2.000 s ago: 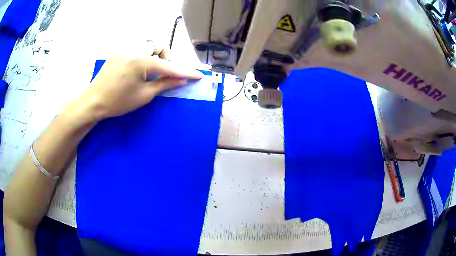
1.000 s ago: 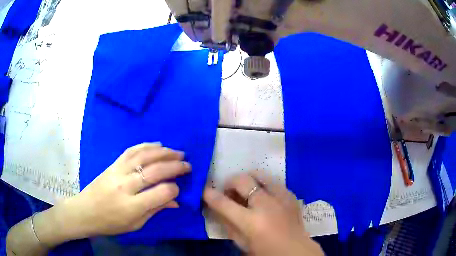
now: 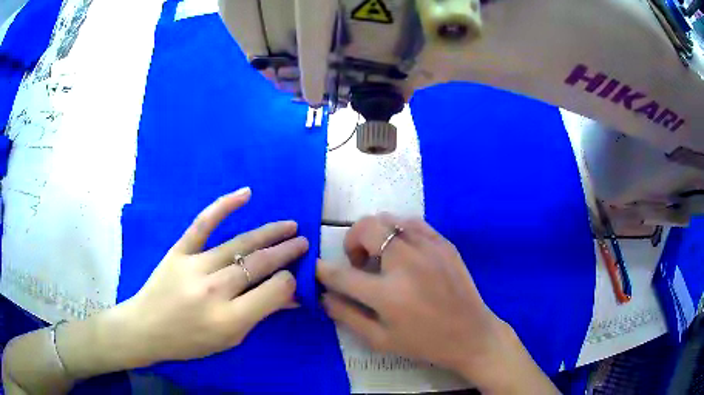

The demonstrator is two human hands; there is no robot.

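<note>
A blue cut panel (image 3: 224,146) lies under the presser foot (image 3: 313,116) of the sewing machine (image 3: 494,46) and runs down to the table's front edge. My left hand (image 3: 220,285) lies flat on it, fingers spread, fingertips near its right edge. My right hand (image 3: 409,289) has thumb and fingers at that same right edge, below the foot, and pinches the cloth there. The fingertips of my right hand are partly hidden at the fold of the edge. The needle is too small to tell.
Stacked blue panels (image 3: 502,193) lie to the right, partly under my right forearm. Orange and dark snips (image 3: 615,270) lie by the machine base. Folded blue pieces (image 3: 679,285) are at far right. A ridged knob (image 3: 377,137) hangs beside the foot. More blue cloth (image 3: 27,38) is at far left.
The panel has moved away from me under the foot, and its pale band now shows at the top. Both hands came onto the cloth and have shifted a little upward along its right edge.
</note>
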